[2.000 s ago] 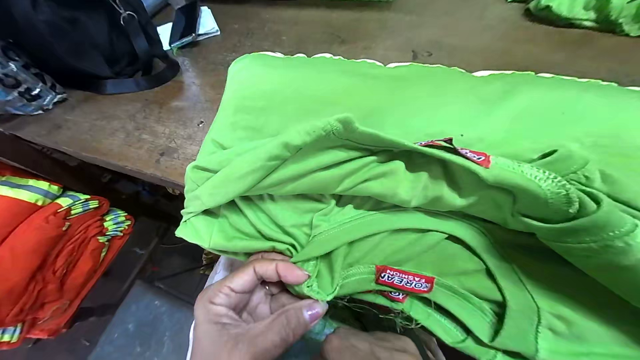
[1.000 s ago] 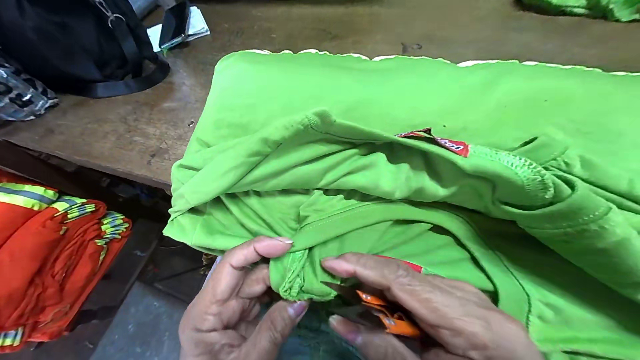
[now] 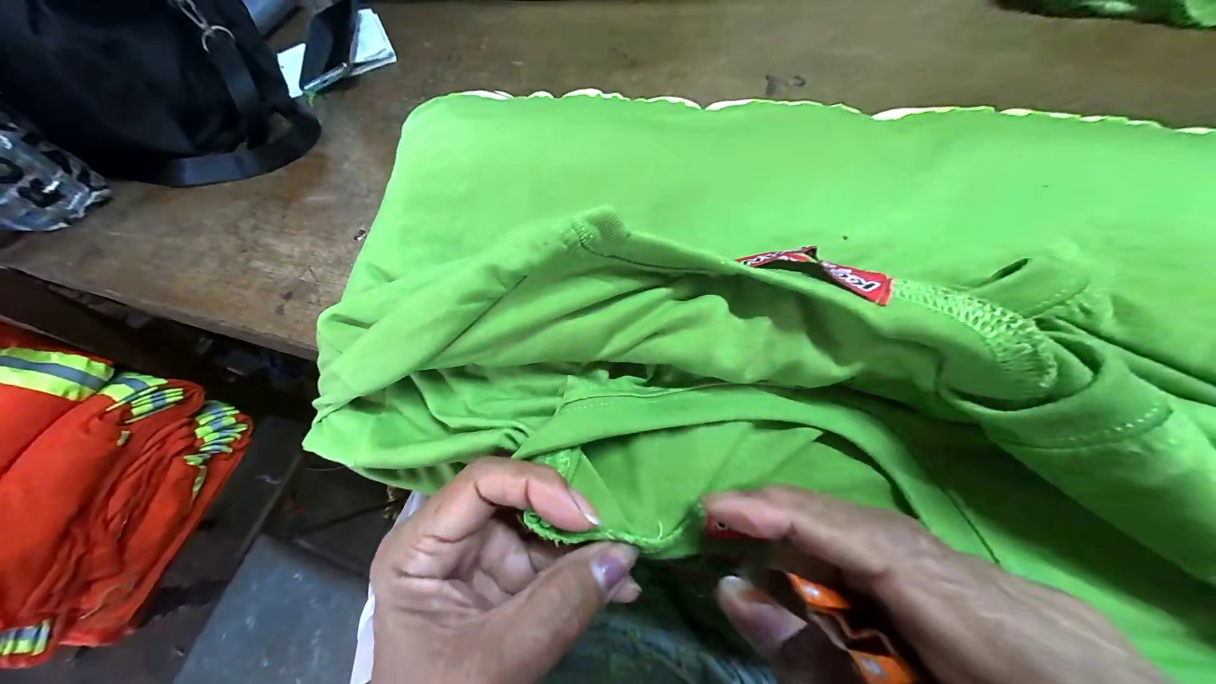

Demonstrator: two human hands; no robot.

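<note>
Green knit garments lie in a layered pile at the table's near edge, the upper ones rumpled. My left hand pinches the overlocked seam edge of a green neckline between thumb and forefinger. To its right, my right hand has its fingertips near the same edge and holds a small orange tool in its palm; its blade is hard to make out. A red label is partly hidden by the right forefinger. Another red woven label is sewn at a neckline farther back.
A black bag with a strap rests on the wooden table at the upper left, near a phone on papers. Folded orange garments with reflective strips are stacked at the lower left. More green cloth lies at the upper right.
The right hand, bunched by the left a second ago, has moved right, away from it. The left hand now grips a stretch of seam edge that runs toward the right fingertips.
</note>
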